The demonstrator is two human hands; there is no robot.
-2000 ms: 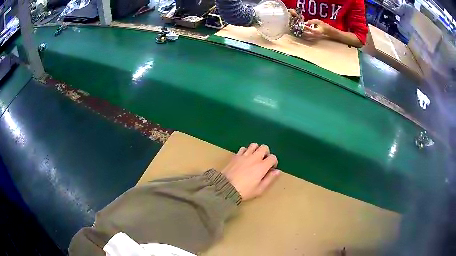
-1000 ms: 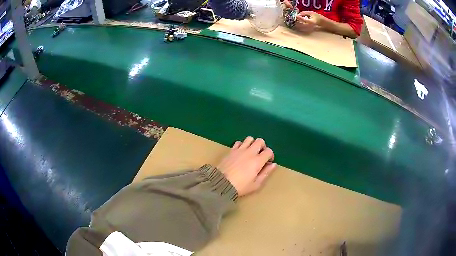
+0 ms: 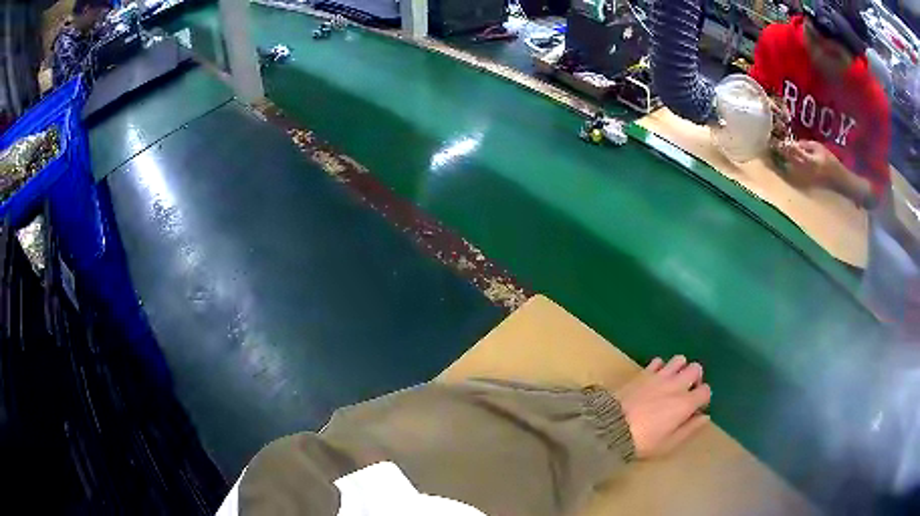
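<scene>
My left hand [image 3: 666, 405] rests palm down at the far edge of the tan cardboard work mat [image 3: 545, 348], its fingers loosely bent over the edge beside the green conveyor belt [image 3: 595, 267]. No object shows in it; the space under the palm is hidden. The olive sleeve reaches in from the lower left. My right hand is out of the picture. A small white and dark assembly [image 3: 603, 129] lies on the far side of the belt.
A person in a red top [image 3: 822, 116] works across the belt behind a clear hood [image 3: 741, 119] on a dark ribbed hose [image 3: 678, 55]. A grey post [image 3: 240, 50] stands at the belt's near edge. A blue crate [image 3: 76, 171] is at the far left.
The view has swung to the left, so the scene has shifted rightwards and the blue crate has come into view. My left hand keeps its place on the mat's edge.
</scene>
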